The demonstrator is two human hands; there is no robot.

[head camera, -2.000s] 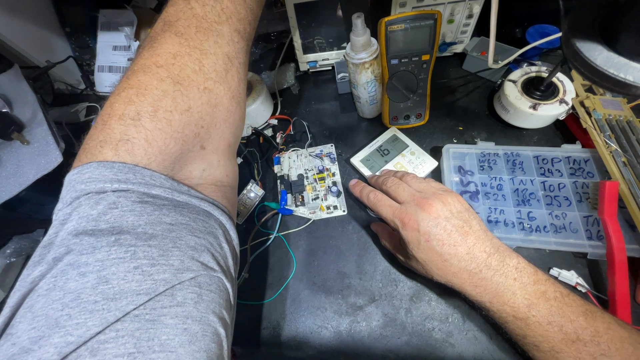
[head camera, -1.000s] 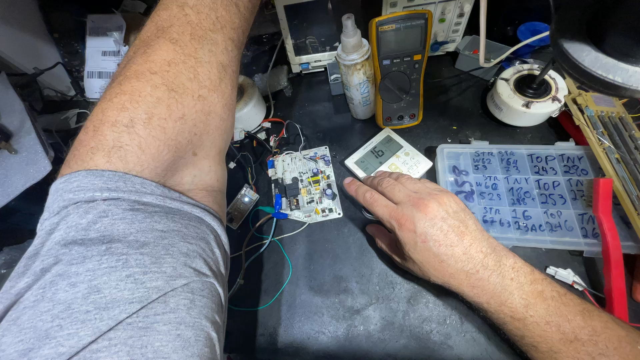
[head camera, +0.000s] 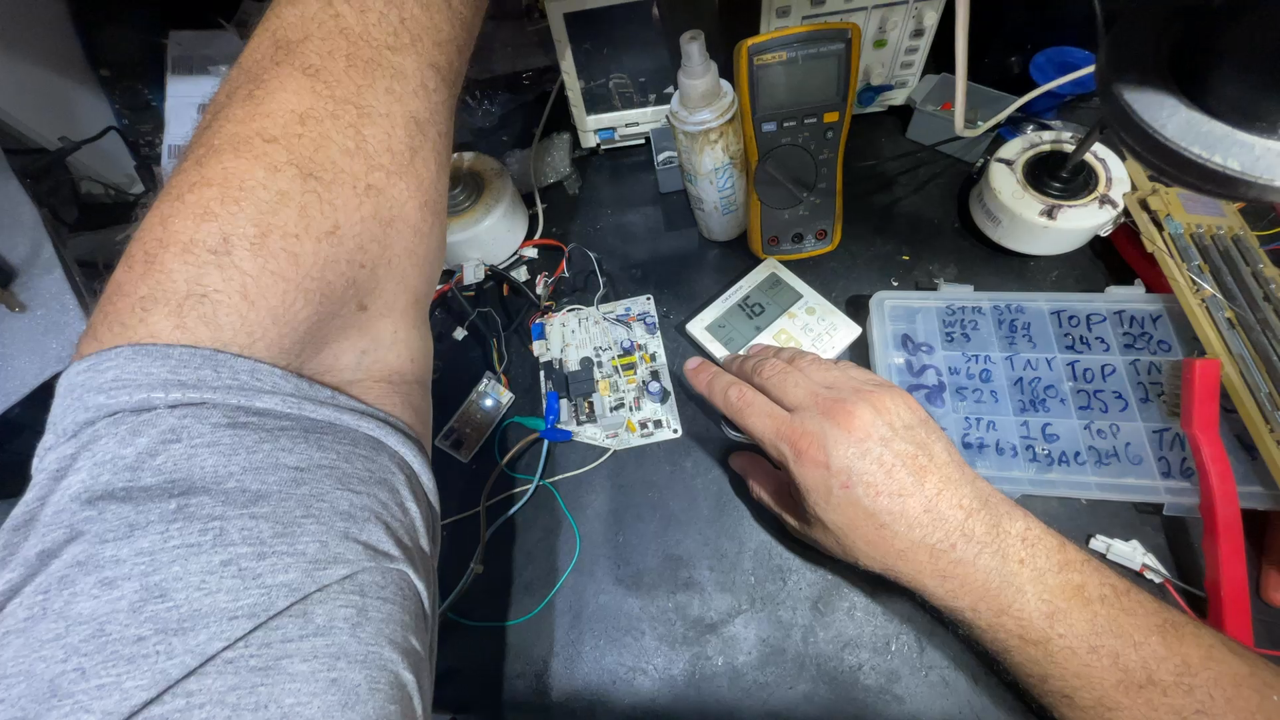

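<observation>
My right hand (head camera: 830,440) rests palm down over the lower edge of a white controller with an LCD display (head camera: 770,312), its fingertips touching the casing. Left of it lies a populated white circuit board (head camera: 610,375), wired at its left side, with blue clips at the lower left corner. A small module with a lit spot (head camera: 475,415) sits beside the board, joined to thin wires. My left arm reaches up and forward past the top edge of the view, so my left hand is out of sight.
A yellow Fluke multimeter (head camera: 798,140) stands behind the controller, beside a spray bottle (head camera: 708,150). White round motors (head camera: 1050,195) lie at both sides. On the right are a compartment box with handwritten marks (head camera: 1040,470) and a red-handled brush (head camera: 1215,500). Loose wires run near the board.
</observation>
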